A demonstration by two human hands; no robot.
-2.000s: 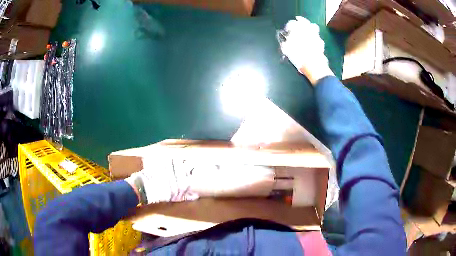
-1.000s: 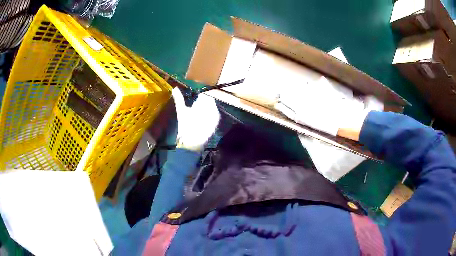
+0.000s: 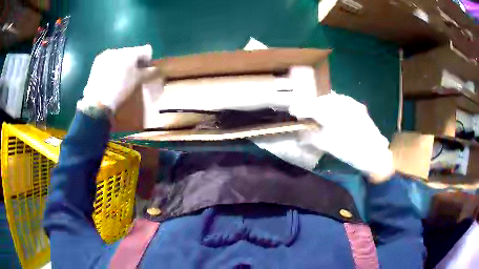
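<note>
An open long brown carton (image 3: 241, 62) lies across the bench in front of me. A whitish packaged product (image 3: 226, 92) is inside, between white foam end caps (image 3: 303, 86). A black power cord (image 3: 252, 117) lies along the product's near side. My left hand (image 3: 116, 76), in a white glove, grips the carton's left end. My right hand (image 3: 349, 131), also gloved, is at the carton's right end; its fingers are blurred over the near edge and end cap, so their grip is unclear. A white sheet (image 3: 291, 149) sticks out beneath the carton.
Bagged rod accessories (image 3: 47, 73) with orange-red tips lie at the left of the green bench (image 3: 210, 26). A yellow crate (image 3: 118, 194) stands at lower left. More cartons (image 3: 438, 68) line the right side, some holding black cords.
The carton has turned from slanted to nearly level. My left hand has moved from its near side up to its left end. The black cord now lies inside. The view has shifted.
</note>
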